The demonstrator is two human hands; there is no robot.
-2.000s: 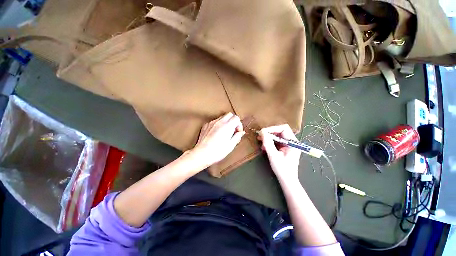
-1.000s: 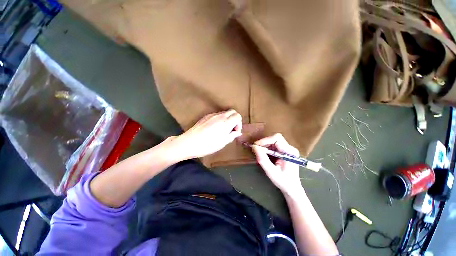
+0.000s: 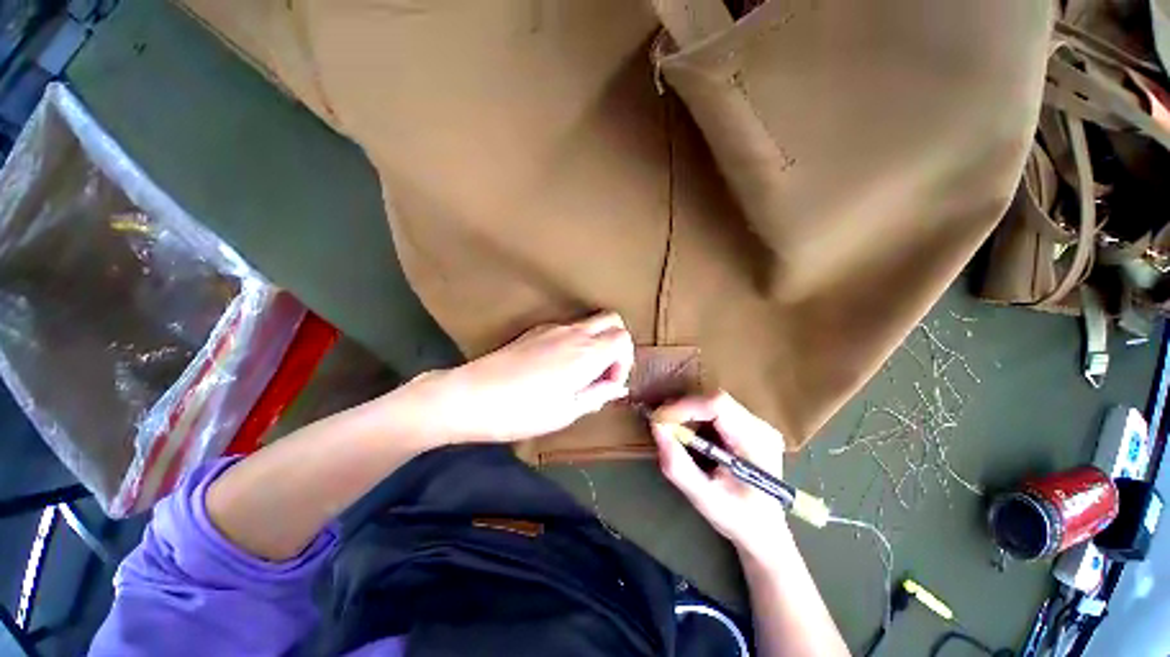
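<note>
A large tan tote bag point(image 3: 539, 193) lies across the table with a stitched seam running down to a small brown label patch point(image 3: 669, 371). My left hand point(image 3: 552, 372) rests on the bag just left of the patch, its thumb and fingers pinched together by the patch; whether it pinches fabric or a thread is hidden. My right hand point(image 3: 721, 469) holds a thread burner point(image 3: 751, 476) like a pen. Its tip points up and left to the patch's lower left edge, close to my left fingertips. Contact cannot be told.
Thread waste point(image 3: 917, 411) and a red can point(image 3: 1055, 513) on its side lie on the green table to the right. Another tan bag point(image 3: 1026, 244) is at upper right, a white power strip point(image 3: 1120, 443) at the right edge. A clear-lined waste bin point(image 3: 116, 321) stands at left.
The view has shifted and turned, and the bag's seam now runs nearly upright in it. The patch shows more plainly between my hands. The burner stays in my right hand beside my left fingers.
</note>
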